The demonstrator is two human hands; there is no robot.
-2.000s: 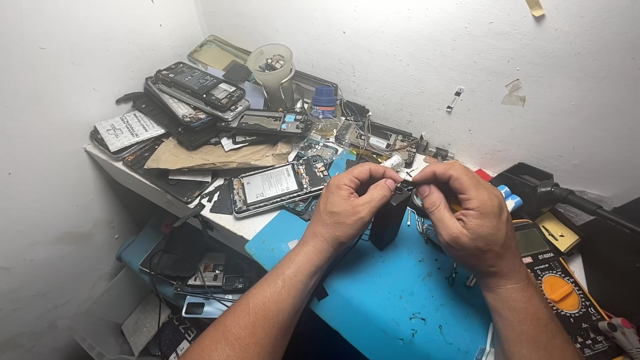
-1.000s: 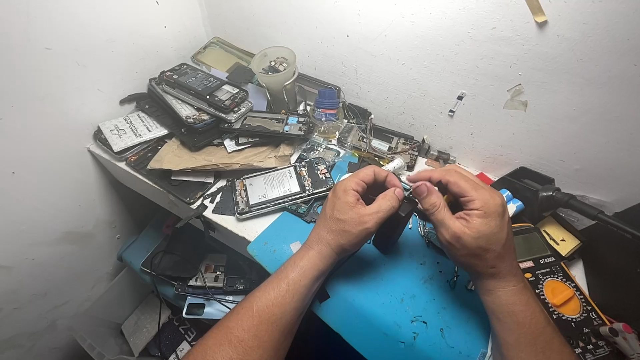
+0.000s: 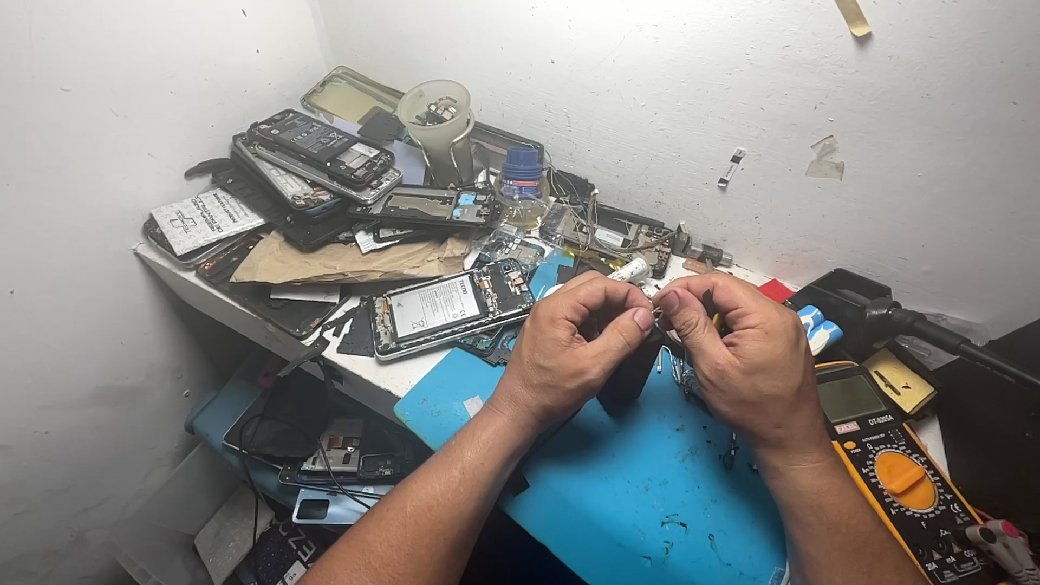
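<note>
My left hand (image 3: 581,341) and my right hand (image 3: 735,349) meet fingertip to fingertip above a blue work mat (image 3: 642,487). Thumb and forefinger of each pinch a tiny piece (image 3: 655,311), too small and covered to name. Below my left fingers hangs a dark, flat-sided object (image 3: 630,374); how it is held is partly hidden. Thin metal bits (image 3: 682,374) lie beside it, under my right hand. An opened smartphone with its battery showing (image 3: 455,307) lies left of my left hand.
Stacked phone parts (image 3: 317,154), brown paper (image 3: 349,260), a translucent cup (image 3: 439,122) and a blue-capped bottle (image 3: 522,187) crowd the back left. At right are a yellow multimeter (image 3: 902,479), a black-handled device (image 3: 853,296) and a sponge tray (image 3: 898,382). More phone parts (image 3: 349,455) sit below the table edge.
The fingers of both hands have shifted slightly around the small piece. The dark object beneath them has changed its tilt a little.
</note>
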